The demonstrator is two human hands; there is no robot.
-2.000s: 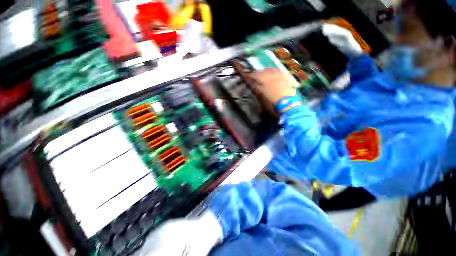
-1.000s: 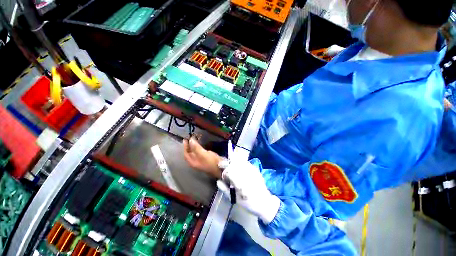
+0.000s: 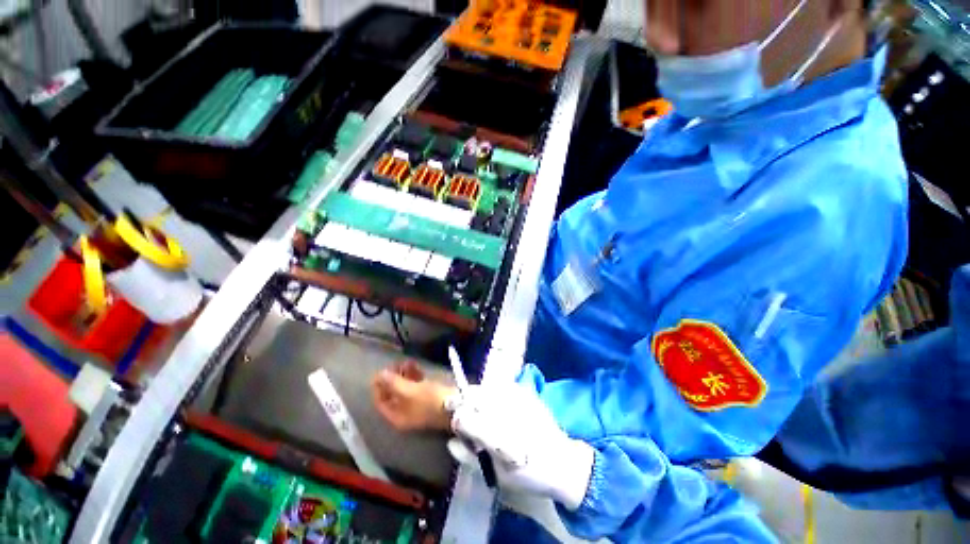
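Note:
My right hand point(image 3: 523, 438), in a white glove, comes in from the lower right over the near rail. It is closed on a thin white and dark marker pen point(image 3: 458, 367), whose white end sticks up and dark end points down. Another person's bare hand point(image 3: 406, 397) lies just left of my glove, over the gap between carriers; my glove overlaps its wrist, contact unclear. A circuit board point(image 3: 232, 506) shows at the bottom left. A farther board point(image 3: 420, 268) has a pale green strip point(image 3: 410, 226) across its white blocks. My left hand is not in view.
A person in a blue coat point(image 3: 734, 223) stands at the right. The conveyor rail point(image 3: 202, 345) runs along the left. Beyond it are a black tote point(image 3: 149, 159) with green pieces, a red bin point(image 3: 80, 308) and yellow rings point(image 3: 154, 247). An orange fixture point(image 3: 511, 32) lies at the far end.
The view has swung along the line. My glove, low in the frame two seconds ago, is now beside the other person's bare hand. Since one second ago, the near board shows less.

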